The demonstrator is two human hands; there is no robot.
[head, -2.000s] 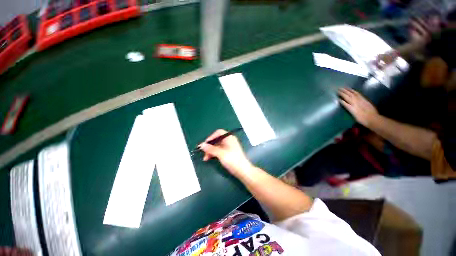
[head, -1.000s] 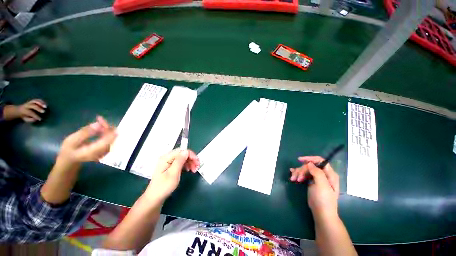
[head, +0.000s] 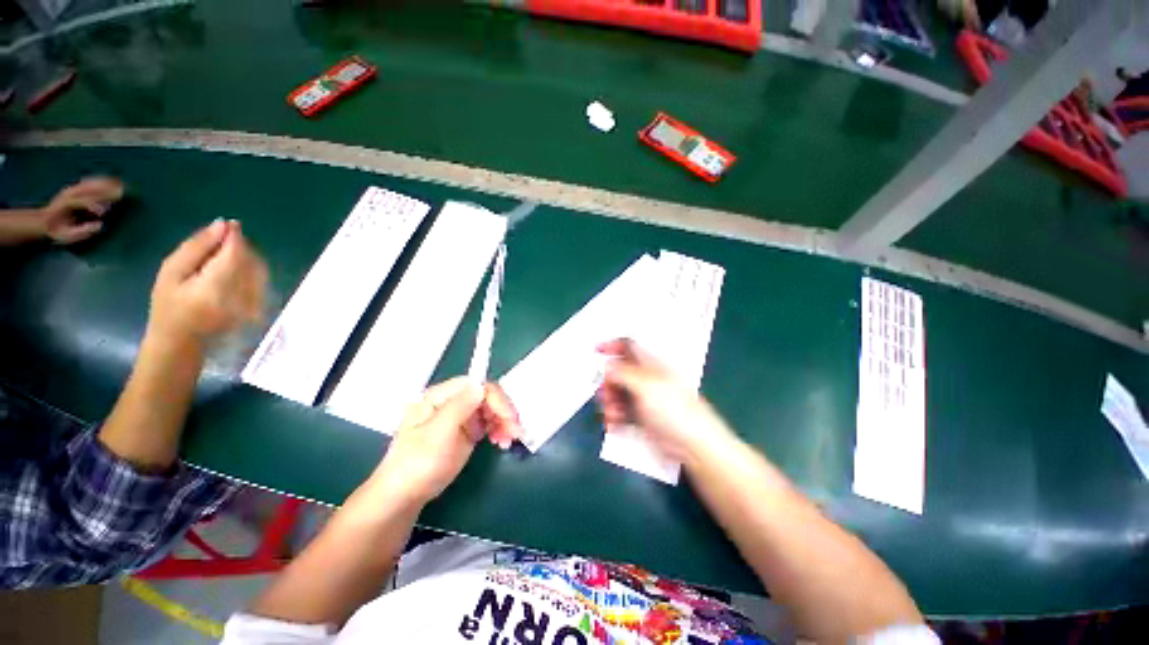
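Note:
My left hand [head: 441,435] holds silvery tweezers [head: 489,315], which point away from me at the right edge of a white adhesive sheet [head: 422,315]. My right hand [head: 645,397] is blurred and lies over two overlapping adhesive sheets, a slanted one [head: 567,353] and a straighter one [head: 691,296]. Its fingertips are bent together near the slanted sheet; no tool is clearly visible in it. Another sheet with rows of marks [head: 890,378] lies apart on the right.
Another person's hand [head: 202,284] with a plaid sleeve is at the left, over the worktop [head: 164,479] beside a sheet [head: 338,290]. A further hand [head: 82,208] is at far left. Beyond the pale rail [head: 605,202], red-framed units [head: 687,146] and a red tray [head: 655,15] are visible.
Since one second ago, my right hand has moved left from beside the right-hand sheet onto the overlapping sheets; its black tool no longer shows. My left hand still holds the tweezers.

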